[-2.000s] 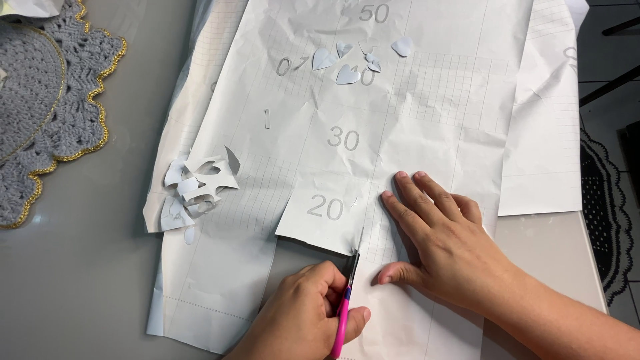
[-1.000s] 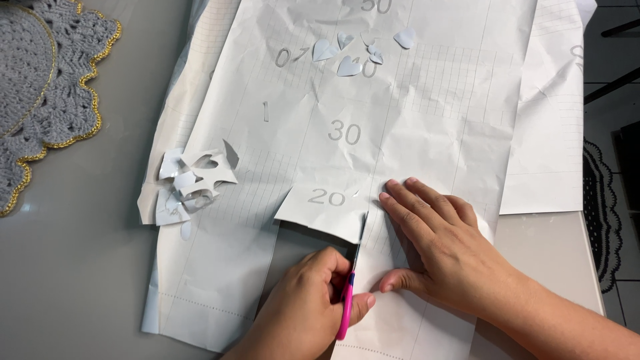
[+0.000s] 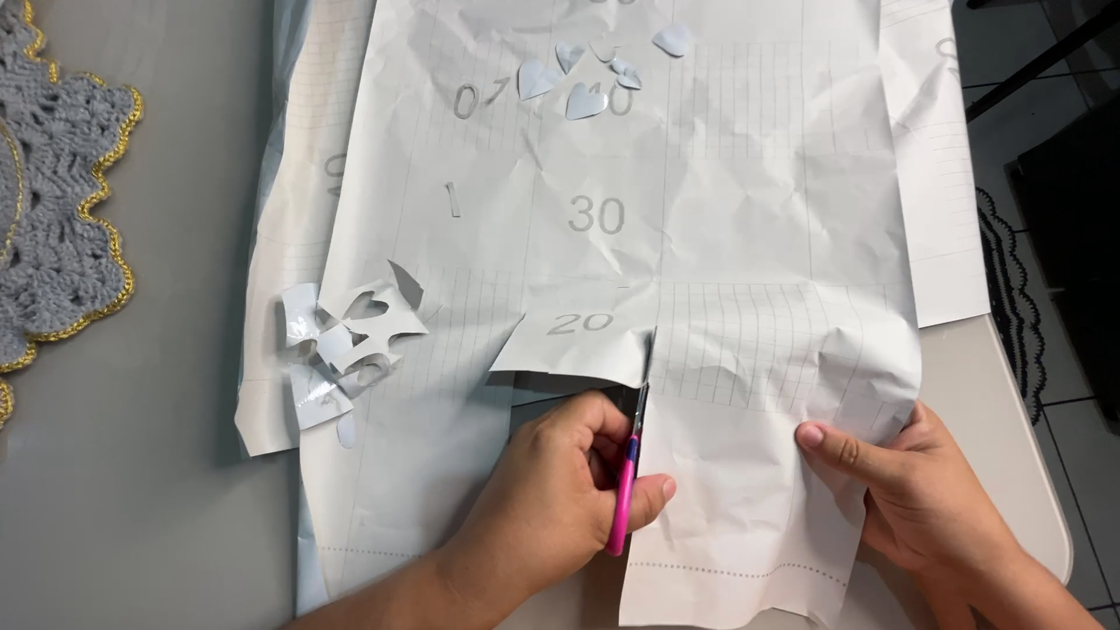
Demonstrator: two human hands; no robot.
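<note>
A large creased sheet of printed paper [image 3: 744,219] with grid lines and numbers lies over the table. My left hand [image 3: 569,481] grips pink-handled scissors [image 3: 624,499], whose blades sit at a slit beside a raised paper flap [image 3: 569,346]. My right hand [image 3: 910,490] pinches the sheet's right edge, thumb on top and fingers underneath. Small pale paper hearts [image 3: 586,102] rest near the top of the sheet. Paper scraps with heart-shaped holes [image 3: 381,325] are heaped at its left edge.
A grey crocheted mat with yellow trim [image 3: 74,210] lies on the grey table [image 3: 175,490] at the left. More printed paper [image 3: 941,192] extends under the sheet at the right, near the table's rounded edge. Dark tiled floor and a black-edged mat [image 3: 1006,297] show beyond.
My right hand has moved from lying flat on the paper to holding its right edge, farther right. The paper there is now lifted and bent. My left hand keeps the scissors at the slit.
</note>
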